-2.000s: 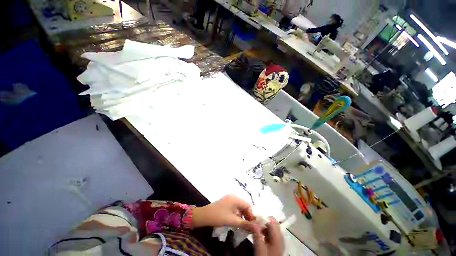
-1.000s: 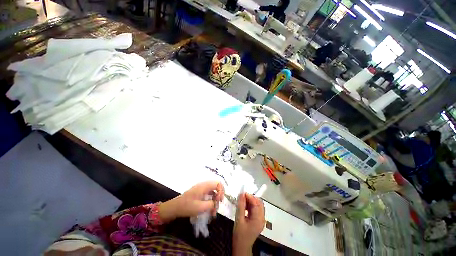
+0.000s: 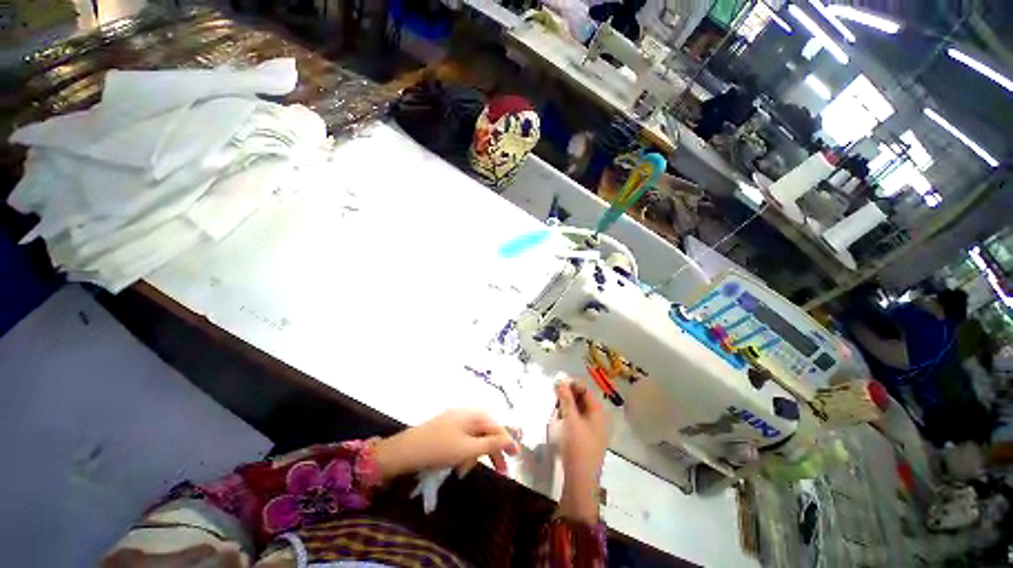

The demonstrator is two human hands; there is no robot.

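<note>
My left hand [image 3: 450, 442] is over the table's front edge, with a small white fabric piece [image 3: 431, 488] hanging beneath its palm. My right hand [image 3: 580, 427] is near the white pile by the needle area, its fingertips closed together at the pile; overexposure hides whether they pinch a strip. The pile of white strips [image 3: 531, 391] lies left of the machine head. The lockstitch machine [image 3: 678, 372] stands to the right. Red-orange snips [image 3: 603, 383] and orange-yellow scissors [image 3: 618, 361] lie on its bed.
A tall stack of white cut panels [image 3: 167, 166] lies at the table's far left. The control panel [image 3: 766, 322] is behind the machine head. White thread cones [image 3: 800, 178] stand behind. A lower white board [image 3: 111, 388] is at the left. A patterned cloth object [image 3: 505, 139] sits beyond the table.
My right hand has moved up and away from me to the white pile. My left hand has moved slightly right, and the white piece under it shows less.
</note>
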